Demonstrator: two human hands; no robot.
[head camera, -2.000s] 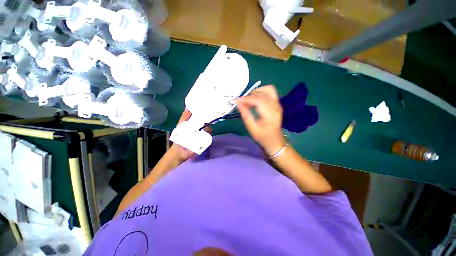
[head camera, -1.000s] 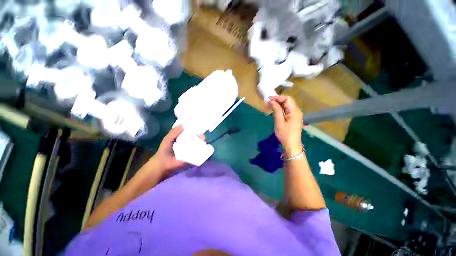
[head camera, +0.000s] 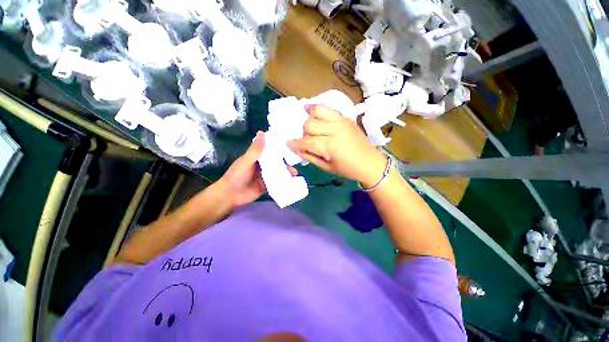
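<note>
A white security camera (head camera: 284, 120) is held in front of my chest, over the green bench, with its bracket end toward me. My left hand (head camera: 246, 175) grips it near the bracket arm. My right hand (head camera: 334, 143) lies over its body with bent fingers; what the fingertips touch is partly hidden. A short dark pigtail cable (head camera: 327, 182) sticks out to the right of the bracket. The crumpled dark blue cloth (head camera: 361, 212) lies on the green mat, below my right wrist.
Bagged cameras (head camera: 150, 50) stand in rows at the left. A loose heap of white cameras (head camera: 417, 57) lies on brown cardboard (head camera: 310, 50) at the far side. A grey metal frame bar (head camera: 487, 167) crosses at the right. The orange-brown bottle (head camera: 467, 286) shows partly beside my right sleeve.
My right hand has moved from beside the heap back onto the held camera. The held camera has turned and shifted slightly right. The view has swung, showing more of the heap.
</note>
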